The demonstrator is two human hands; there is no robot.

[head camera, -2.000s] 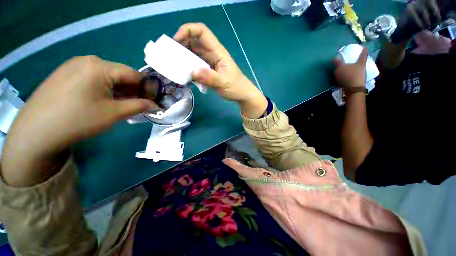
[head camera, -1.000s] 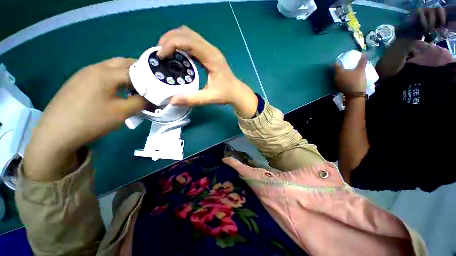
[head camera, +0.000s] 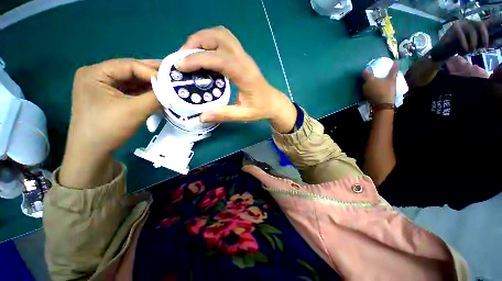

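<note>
A white security camera stands on the green bench in front of me, its black face with the ring of pale LEDs turned up towards me. Its flat white bracket points towards my body. My left hand grips the left side of the white head; its fingertips are partly hidden behind the rim. My right hand holds the head from the right, fingers over the top of the face and thumb at the lower edge. The inside of the head is hidden.
Other white camera units stand at the left edge, one with a shiny open head. At the right, another worker's hand holds a white unit. A black box, a yellow item and more white parts lie at the upper right.
The white head piece, first held tilted above the open body, now sits on it with the LED face showing. My left hand has closed in on its side. The bracket has swung slightly left.
</note>
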